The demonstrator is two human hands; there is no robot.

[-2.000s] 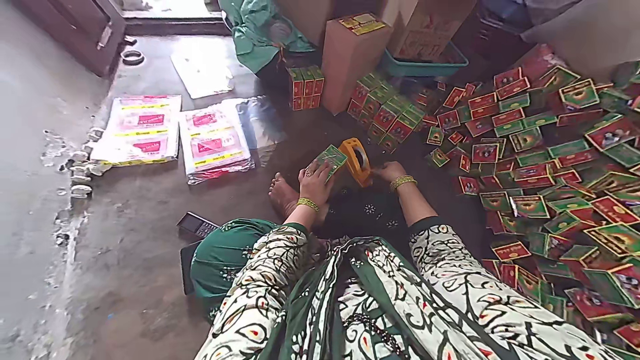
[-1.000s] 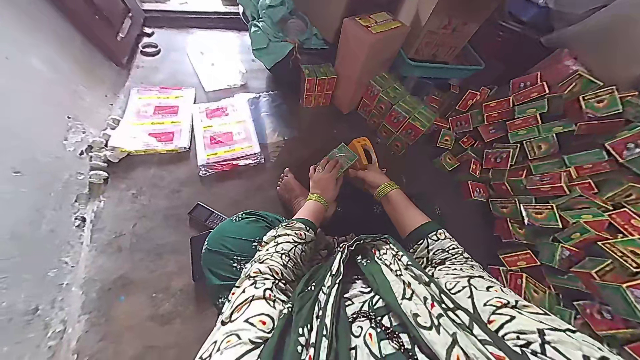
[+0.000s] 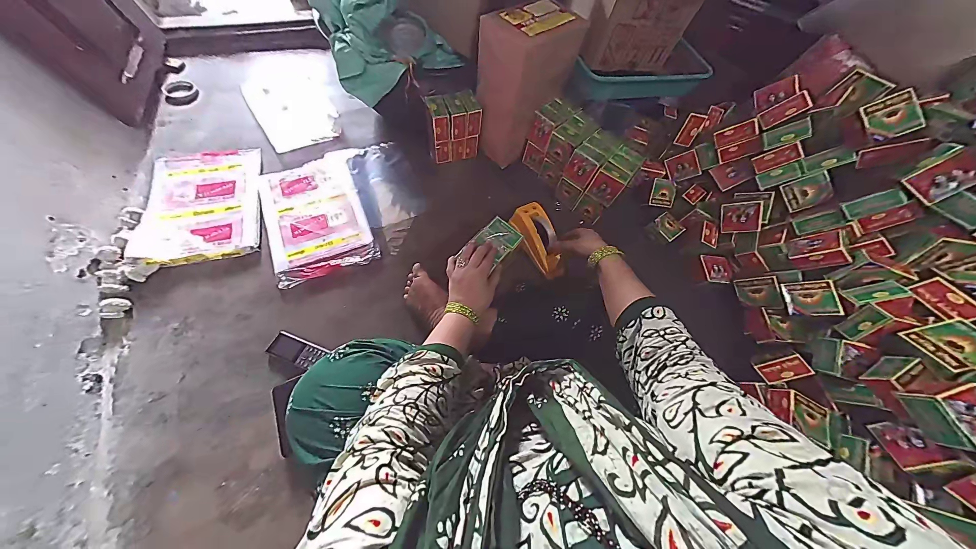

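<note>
My left hand (image 3: pixel 474 278) grips a small green printed carton (image 3: pixel 497 238), its fingers spread over the near face. Just right of the carton stands a yellow tape dispenser (image 3: pixel 538 238) with a roll of tape in it. At the dispenser's right side is my right hand (image 3: pixel 581 244), fingers bent close to the tape; whether they pinch tape or hold the dispenser is too small to tell. Behind the dispenser, red and green cartons (image 3: pixel 585 164) stand in a block, and a smaller stack of like cartons (image 3: pixel 454 126) is farther left.
Loose cartons (image 3: pixel 816 252) lie heaped along the right. Flat printed plastic packs (image 3: pixel 316 213) lie at the left. A tall cardboard box (image 3: pixel 526 80) and a teal tub (image 3: pixel 648 82) stand at the back. A keypad phone (image 3: pixel 296 349) lies by my left knee.
The green carton stays in my left hand beside the yellow dispenser. My right hand sits a little farther from the carton than it did one second ago.
</note>
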